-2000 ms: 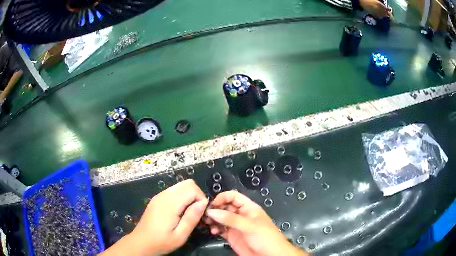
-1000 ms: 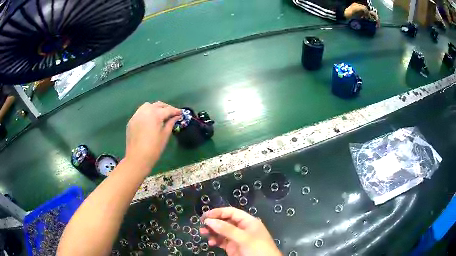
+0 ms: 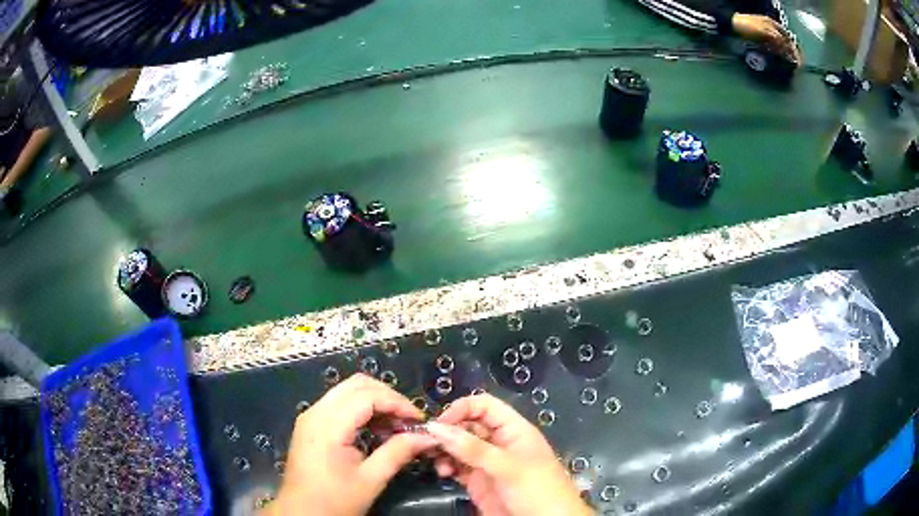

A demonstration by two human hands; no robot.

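My left hand [image 3: 348, 443] and my right hand [image 3: 504, 454] meet at the front middle, fingertips together around something small and dark that is mostly hidden. Small rings [image 3: 521, 375] lie scattered on the dark bench around and beyond my hands. A black LED unit [image 3: 348, 234] stands on the green belt beyond them, its coloured board facing up and a small part attached at its right. Another LED unit [image 3: 139, 282] stands at the left beside a round end cap [image 3: 185, 293] with a pale inner face.
A blue tray [image 3: 191, 443] of small parts is at the left. A speckled white rail [image 3: 484, 299] divides bench from belt. A clear plastic bag [image 3: 814, 338] lies right. More units [image 3: 625, 104] stand on the belt. A fan [image 3: 191, 30] hangs upper left; another person's hand [image 3: 766, 32] is upper right.
My left hand has left the top of the middle LED unit and come back to my right hand over the bench. The belt units have shifted left since the earliest frame.
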